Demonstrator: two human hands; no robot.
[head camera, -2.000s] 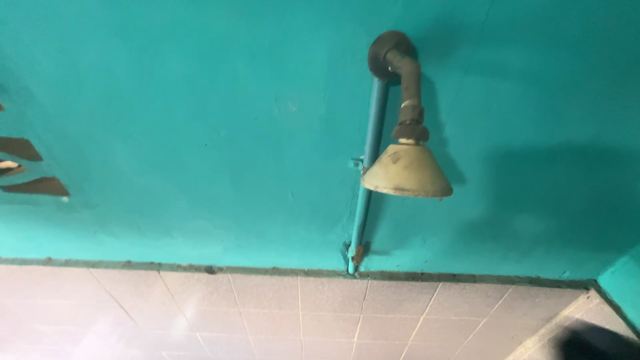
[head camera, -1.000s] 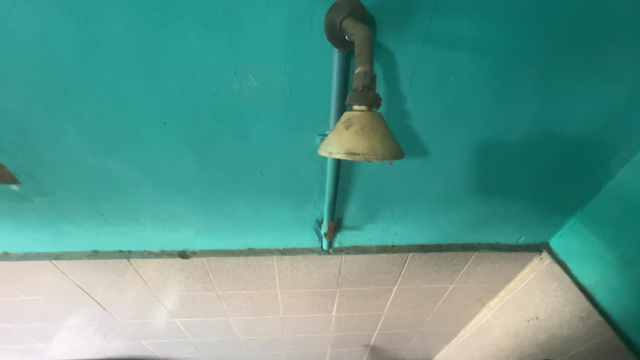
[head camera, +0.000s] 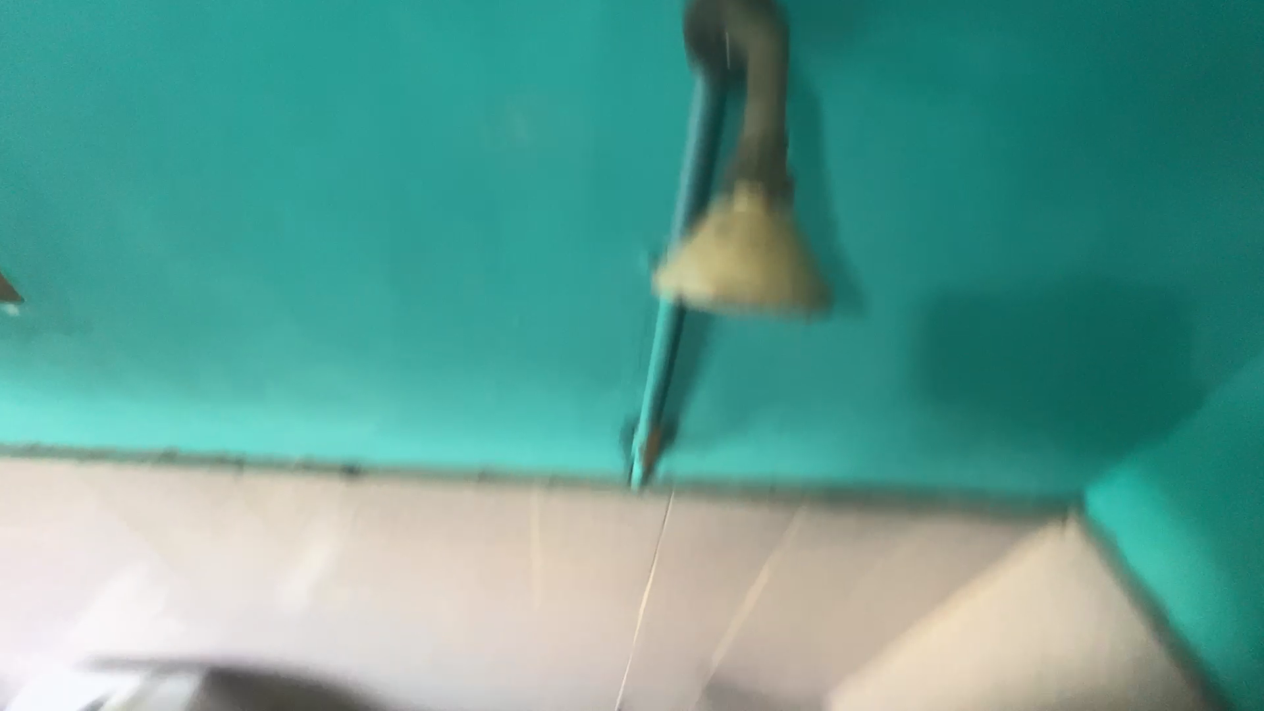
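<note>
Neither my left hand nor my right hand shows in the head view. A cream, cone-shaped shower head (head camera: 746, 259) hangs from a dull, curved metal shower arm (head camera: 765, 94) at the upper middle right. Behind it a teal-painted pipe (head camera: 660, 365) runs down the wall to the top of the tiles. The view is blurred.
The teal painted wall (head camera: 346, 217) meets pale wall tiles (head camera: 444, 573) along a rough edge. A wall corner stands at the right. A blurred dark and whitish thing (head camera: 237, 686), too unclear to name, is at the bottom left. A brown piece touches the left edge.
At the bottom left a blurred dark and whitish shape now shows more than a second ago. The dark shape at the bottom right two seconds ago is gone from view.
</note>
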